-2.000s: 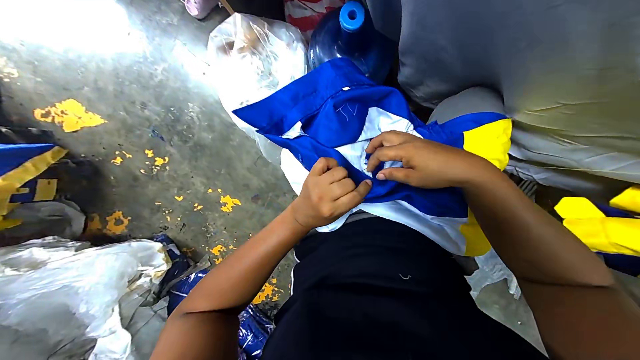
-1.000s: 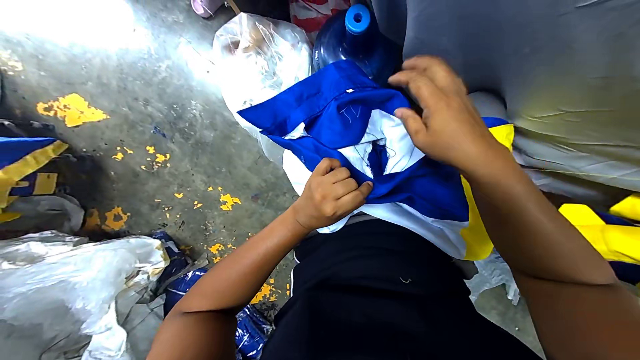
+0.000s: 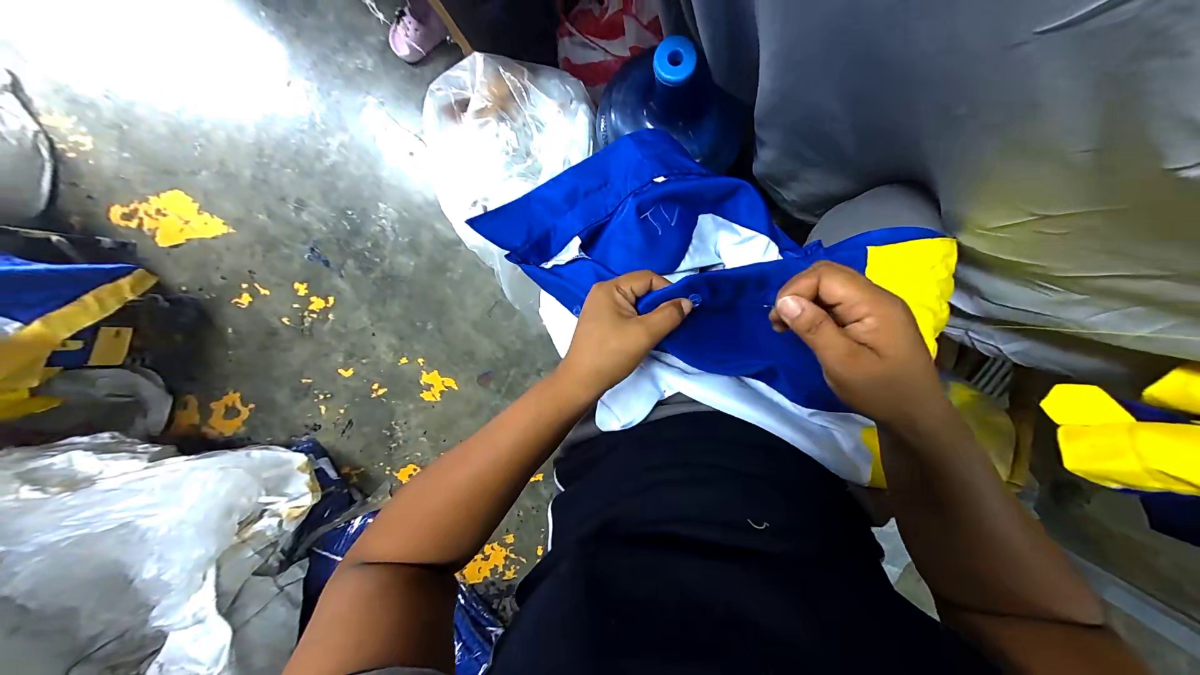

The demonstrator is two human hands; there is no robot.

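A blue, white and yellow garment (image 3: 741,328) lies across my lap, its blue collar (image 3: 581,202) pointing away from me. Thumb and finger of my left hand (image 3: 623,328) pinch the blue front band beside a small blue button (image 3: 695,300). Over the right part of the band is my right hand (image 3: 848,333), thumb and forefinger together near a small pale spot, perhaps a thread end; whether it grips anything is too small to tell. Faint chalk-like marks show on the blue cloth. Part of the white cloth hangs below the band, over my dark clothing.
Beyond the garment stand a blue plastic water bottle (image 3: 675,94) and a clear plastic bag (image 3: 506,117). Grey fabric (image 3: 937,94) covers the upper right. Yellow and blue cloth pieces (image 3: 1116,441) lie at the right, and white plastic sheeting (image 3: 122,534) lies at the lower left.
My right hand, raised beyond the band a second ago, has come down over its right part. The blue band is now drawn out straighter between my hands, and its button shows.
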